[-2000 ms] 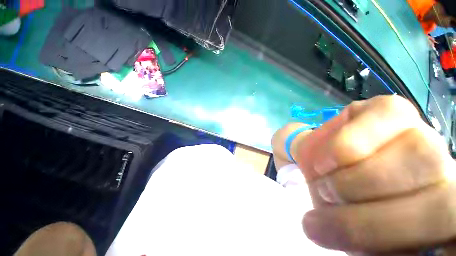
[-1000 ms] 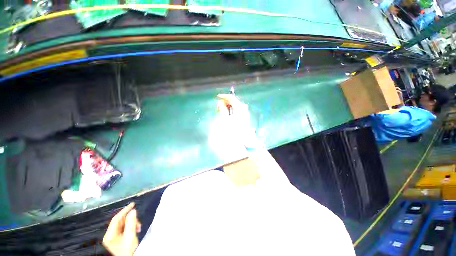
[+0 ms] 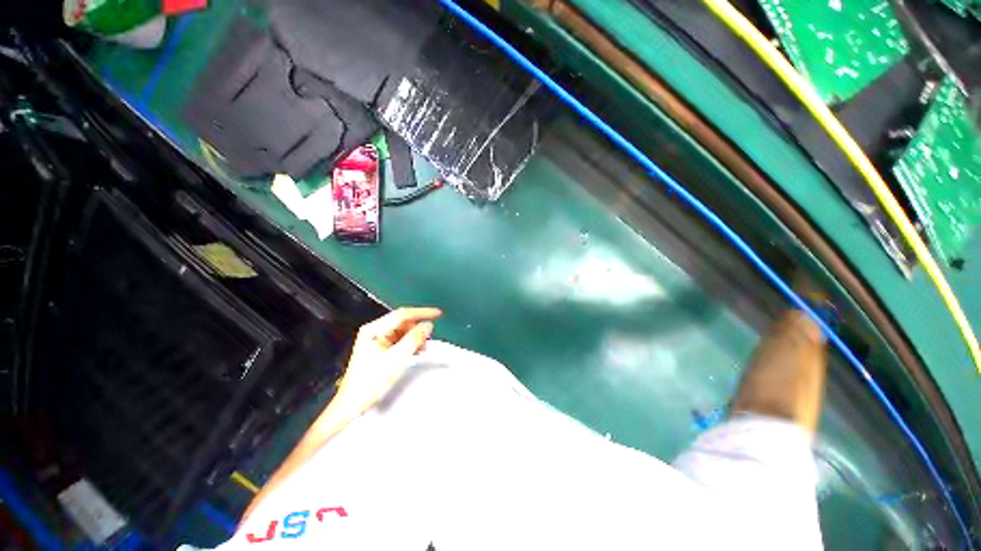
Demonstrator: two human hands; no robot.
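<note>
My left hand point(image 3: 389, 342) is over the near bench edge, its fingers loosely apart, holding nothing. My right hand point(image 3: 794, 323) reaches into the dark line channel point(image 3: 688, 253) at the right. It is blurred and in shadow, and its fingers and anything in them cannot be made out. Part of a light-blue cord point(image 3: 705, 418) shows beside the right forearm. No circuit board can be made out in the channel near the hand.
Black slotted trays point(image 3: 129, 291) stand at the left. On the green bench point(image 3: 484, 274) lie dark foam sheets point(image 3: 269, 118), a shiny black bag point(image 3: 463, 118), a red-patterned phone point(image 3: 356, 194) and white tissue point(image 3: 304, 205). Green circuit boards point(image 3: 839, 43) and a yellow cable point(image 3: 850, 135) lie beyond the channel.
The view has turned. My right hand has moved from over the green bench to the channel. My left hand now shows higher, over the bench edge.
</note>
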